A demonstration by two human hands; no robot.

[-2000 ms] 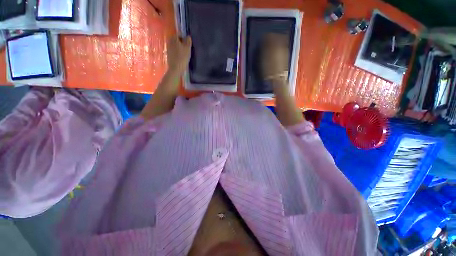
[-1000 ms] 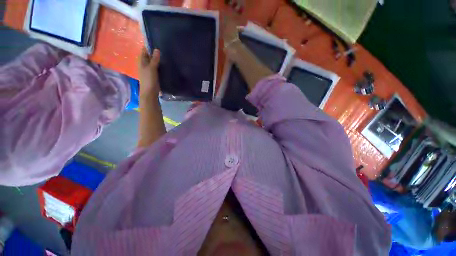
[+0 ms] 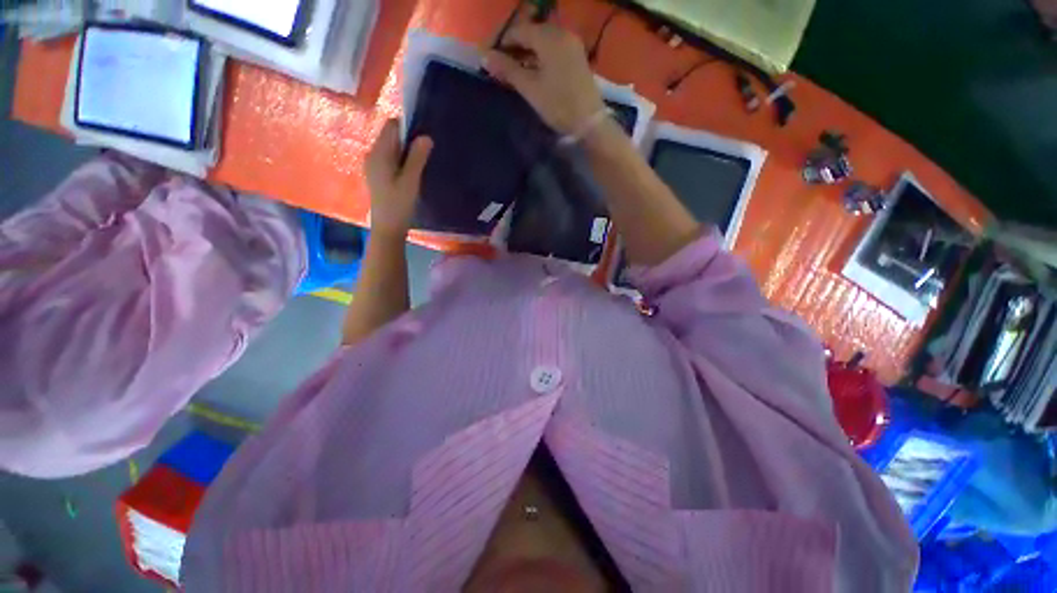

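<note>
A dark tablet (image 3: 464, 151) on a whitish backing lies in front of me, its screen black. My left hand (image 3: 396, 185) holds its left edge, thumb at the rim. My right hand (image 3: 545, 75) is at its top edge, fingers pinched where a thin black cable (image 3: 507, 26) runs in; the plug is hidden. A second dark tablet (image 3: 562, 220) lies against its right side, partly behind my right forearm. A third dark tablet (image 3: 705, 180) on pale backing lies further right.
Lit tablets (image 3: 137, 87) lie on pale layers at left, beside a person's pink sleeve (image 3: 139, 313). Loose cables and silver metal lumps (image 3: 825, 162) lie right of the tablets. A set-aside tablet (image 3: 910, 243) is at far right. A yellow-green board (image 3: 742, 23) is behind.
My right hand has moved up to the first tablet's top edge. That tablet now lies tilted against the second one. My left hand stays at its left edge.
</note>
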